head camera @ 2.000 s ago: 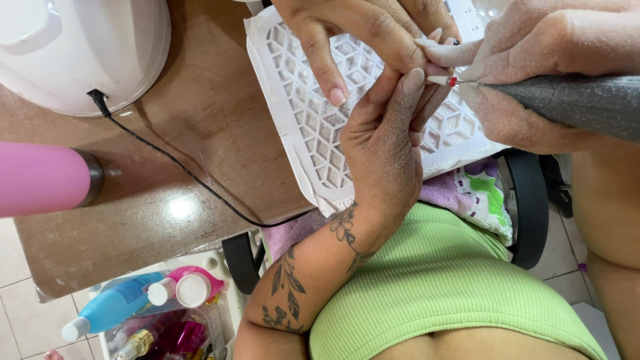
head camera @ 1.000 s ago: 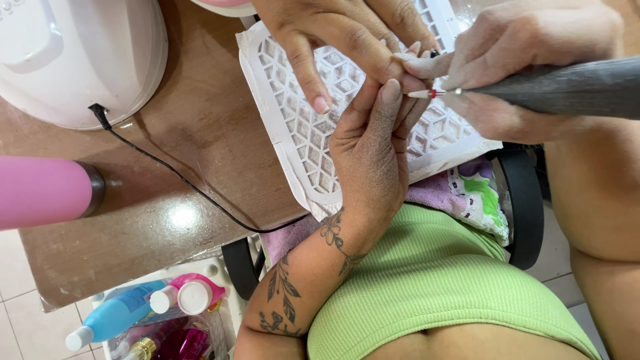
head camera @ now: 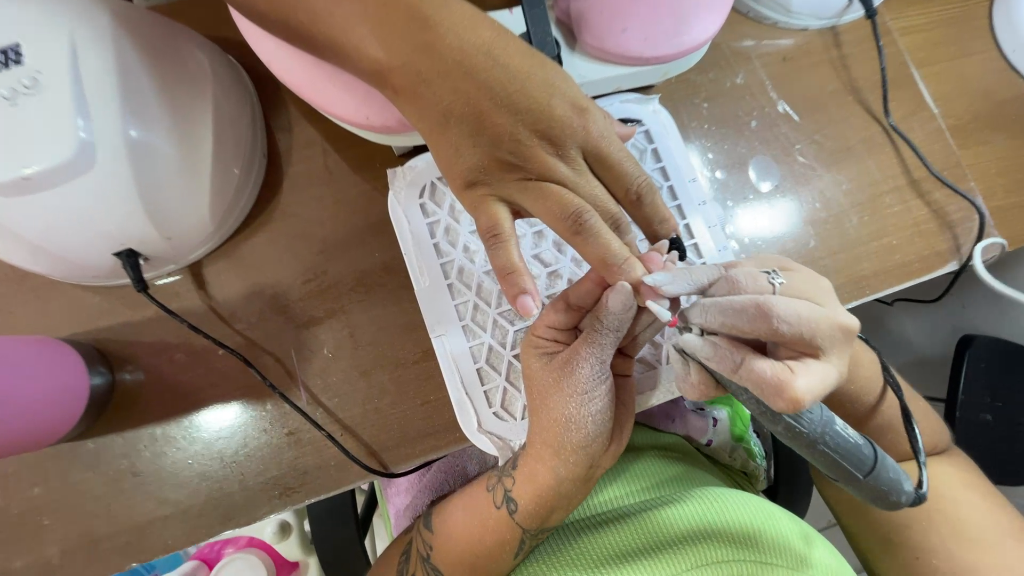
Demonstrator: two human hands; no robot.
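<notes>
My left hand (head camera: 580, 368), dusty and with a tattooed forearm below it, pinches a finger of another person's hand (head camera: 552, 176). That hand reaches in from the top, palm down, over a white dust collector with a lattice grille (head camera: 488, 320). A grey electric nail drill (head camera: 824, 448) lies in my right hand (head camera: 768, 328), which wears a ring and is coated in white dust. The drill's white bit with a red band (head camera: 662, 312) is close beside the held fingertip; whether they touch cannot be told. My right index fingertip rests near the same fingers.
A white nail lamp (head camera: 128, 144) with a black cord (head camera: 264, 384) stands on the wooden table at left, above a pink bottle (head camera: 40, 396). Pink-and-white devices (head camera: 640, 28) are at the top. Bottles (head camera: 240, 556) sit below the table's edge. Another cord (head camera: 920, 144) crosses the right side.
The view has shifted, showing more of the table at right. The drill's rear end now slants down to the right instead of pointing nearly straight right. My left hand keeps its hold on the finger.
</notes>
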